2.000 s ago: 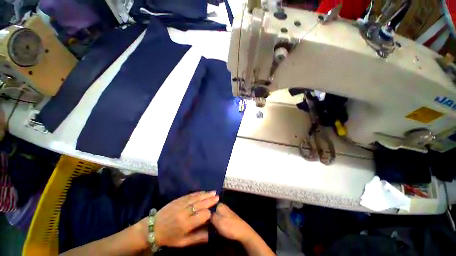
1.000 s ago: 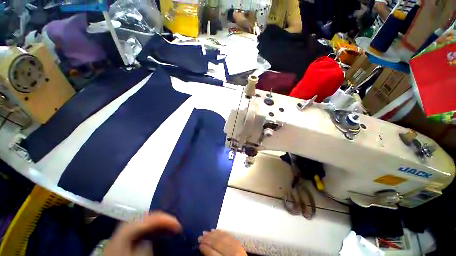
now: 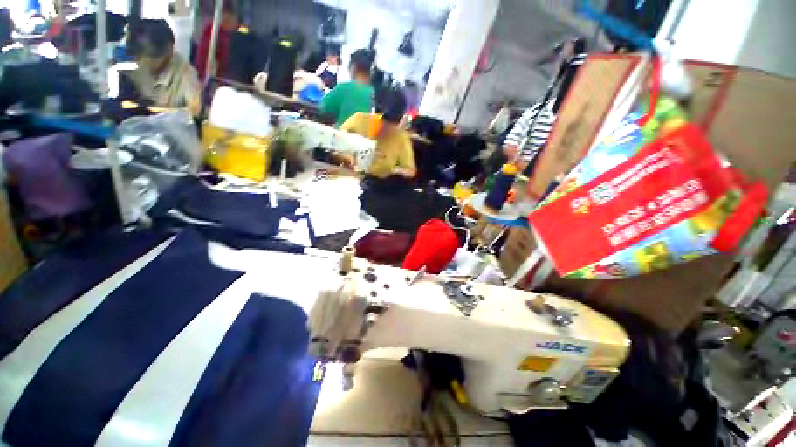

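Note:
A navy cut panel [image 3: 253, 375] lies on the white table with its right edge at the needle area of the sewing machine [image 3: 471, 327], where a small bluish-white light shines. A second navy panel [image 3: 131, 340] and a darker one [image 3: 74, 279] lie to its left. Dark looped scissors [image 3: 435, 415] lie under the machine arm, cut off by the bottom edge. Neither of my hands is in the picture. The view is blurred.
A red printed bag [image 3: 633, 205] hangs beside a cardboard carton [image 3: 580, 113] at the right. A red cloth [image 3: 432, 246] lies behind the machine. A thread cone [image 3: 500, 186] stands beyond. Several people sit or stand at the back, one in a yellow top [image 3: 393, 148].
The view has tilted up and swung right. My hands, on the near end of the panel before, have left the picture. The bag, carton and people now show more fully.

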